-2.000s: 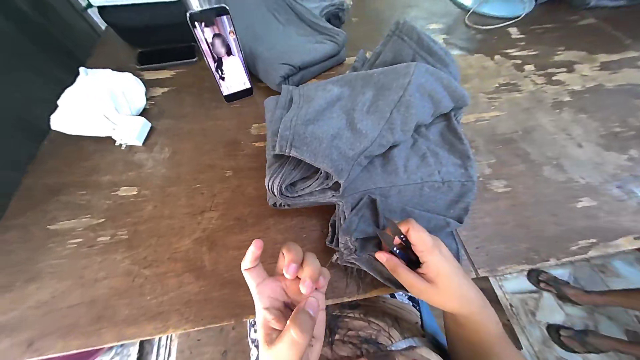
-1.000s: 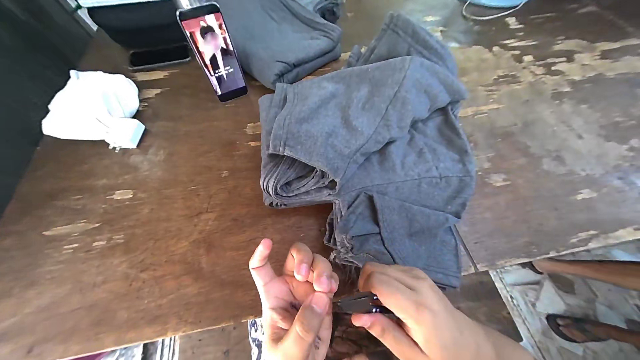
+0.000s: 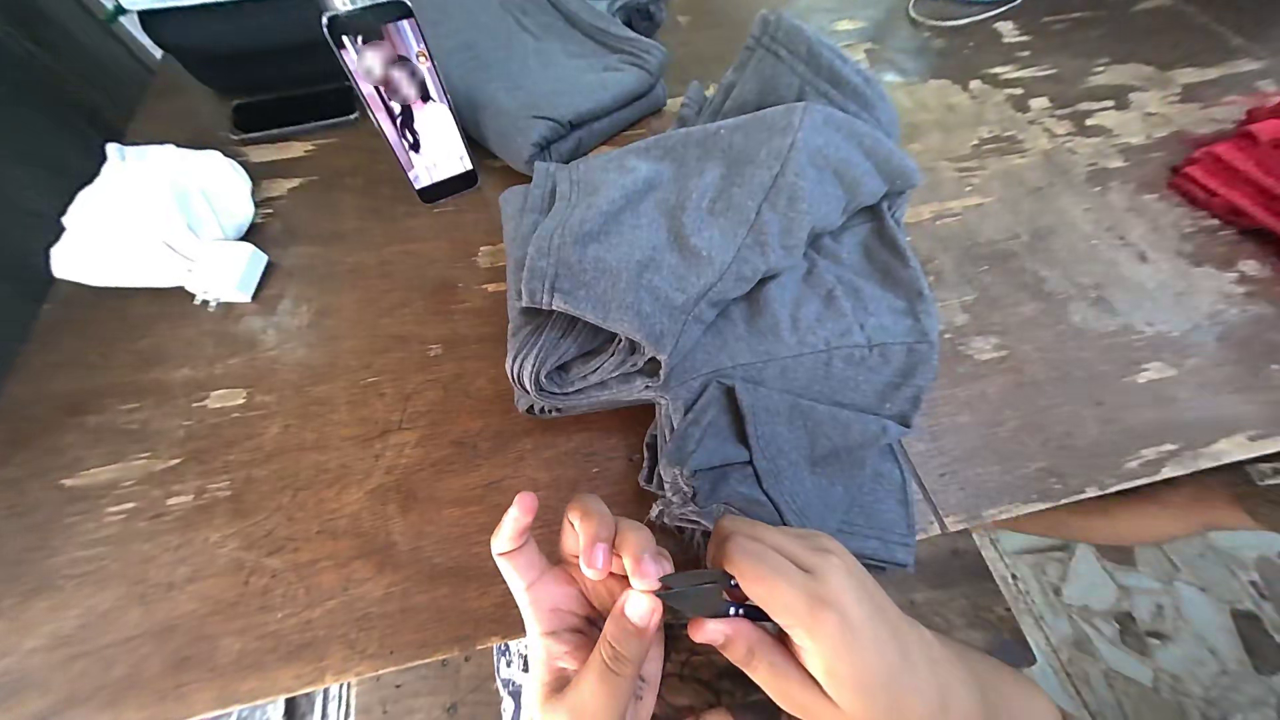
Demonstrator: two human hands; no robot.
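Small dark thread snips (image 3: 700, 592) are in my right hand (image 3: 810, 610), its thumb and fingers closed around the handles. The blades point left and reach the fingertips of my left hand (image 3: 590, 610). That hand is palm up, with the thumb pressed against a fingertip; whether something thin lies between them is too small to tell. Just beyond both hands, a pile of grey fabric garments (image 3: 740, 250) lies on the wooden table, with frayed edges at its near corner.
A phone (image 3: 405, 100) with a lit screen leans at the back, beside folded dark grey cloth (image 3: 540, 70). White cloth with a plug adapter (image 3: 228, 270) lies left, near a dark phone (image 3: 293, 110). Red fabric (image 3: 1235, 175) is at right. The table's near edge runs below my hands.
My right hand has moved left and down, bringing the snips from the grey fabric's lower edge to my left fingertips. Red fabric has come into view at the right.
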